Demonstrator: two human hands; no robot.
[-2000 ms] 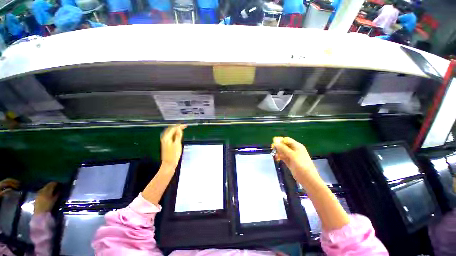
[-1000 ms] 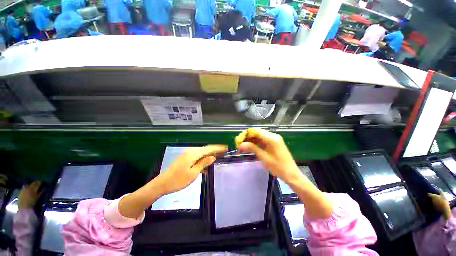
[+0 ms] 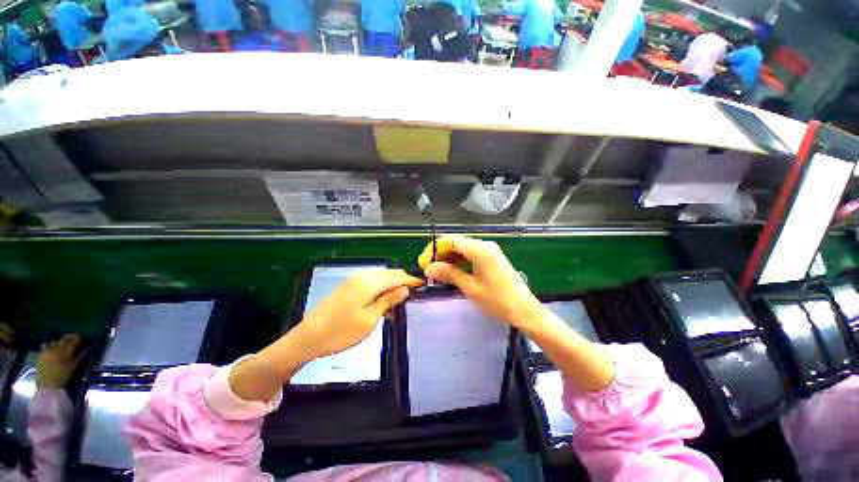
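Observation:
A tablet point(image 3: 456, 353) with a pale lilac screen lies in the right slot of a black tray point(image 3: 377, 424). A second tablet point(image 3: 341, 362) with a white screen lies beside it on the left, partly behind my left forearm. My right hand point(image 3: 474, 275), with yellow finger cots, pinches a thin black test cable point(image 3: 433, 231) at the lilac tablet's top edge. Whether the plug is in the port cannot be seen. My left hand point(image 3: 363, 303) has its fingertips on the same top edge, just left of the right hand.
More tablets lie in trays at left point(image 3: 155, 334) and right point(image 3: 699, 306). Other people's hands and sleeves show at both sides. A white shelf point(image 3: 377, 89) with papers beneath spans the far side. A red-edged white panel point(image 3: 808, 221) stands at right.
My hands have moved from apart beside the two tablets to together at the right tablet's top edge. The cable now shows upright above my right fingers. That tablet's screen turned from white to lilac.

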